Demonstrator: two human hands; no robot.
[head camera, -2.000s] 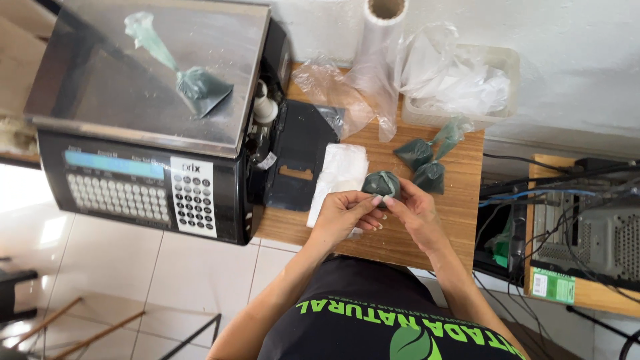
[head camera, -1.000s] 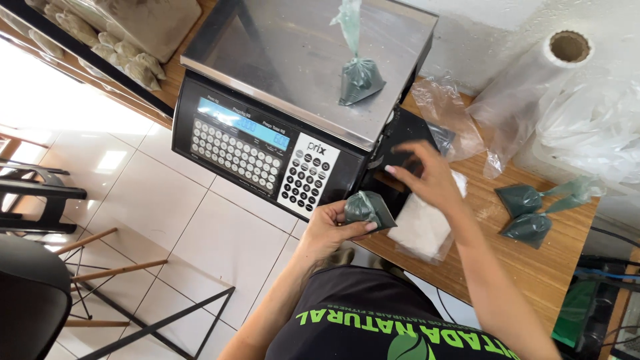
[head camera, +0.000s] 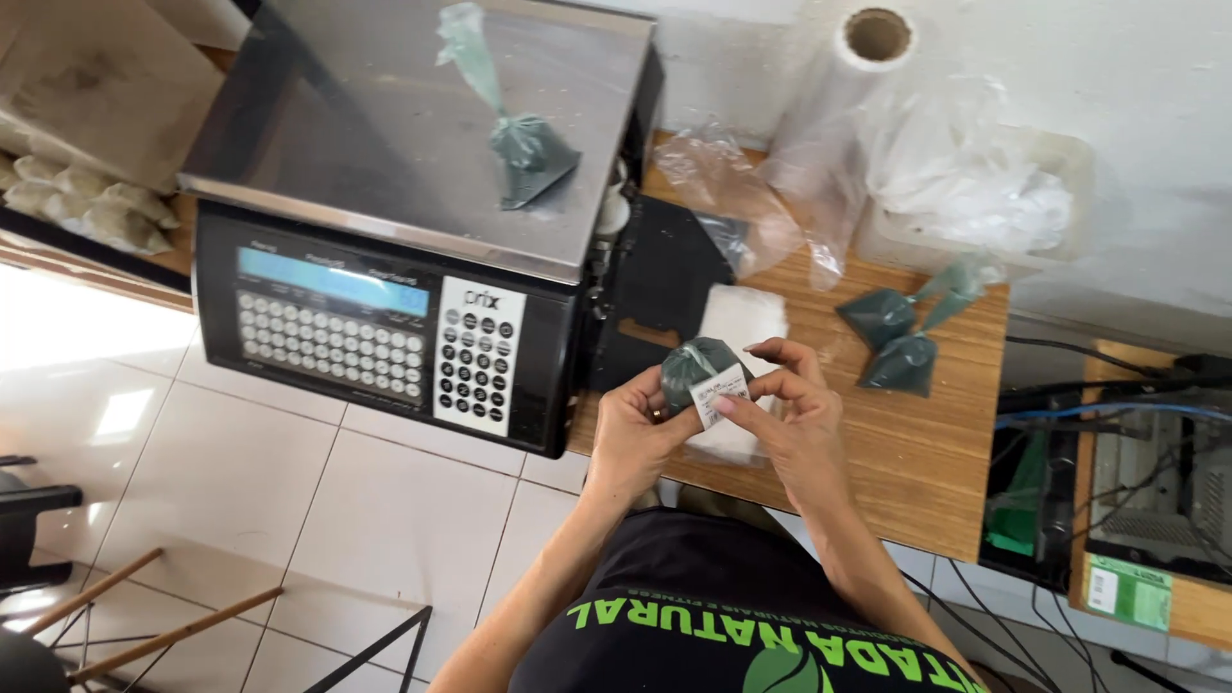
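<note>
My left hand (head camera: 640, 423) grips a knotted plastic bag of dark green powder (head camera: 689, 370) above the table's front edge. Between the fingers of my right hand (head camera: 794, 414) is a small white printed label (head camera: 720, 393), held against the bag's side. Another tied bag (head camera: 532, 159) of the same dark contents lies on the steel plate of a Prix label-printing scale (head camera: 385, 221), its long twisted neck pointing back. Two more tied bags (head camera: 876, 316) (head camera: 900, 364) lie side by side on the wooden table, right of my hands. A white stack of bags or paper (head camera: 743, 322) lies partly beneath my hands.
A roll of clear plastic bags (head camera: 823, 125) stands by the wall, beside a translucent tub (head camera: 1078, 202) of white plastic bags. The wooden table (head camera: 924, 462) ends at cables and computer equipment (head camera: 1155, 481) on the right. Stools (head camera: 173, 635) stand on the tiled floor at left.
My right hand has come back from beside the scale to the held bag, now with a white label in its fingers. The view has swung left and back.
</note>
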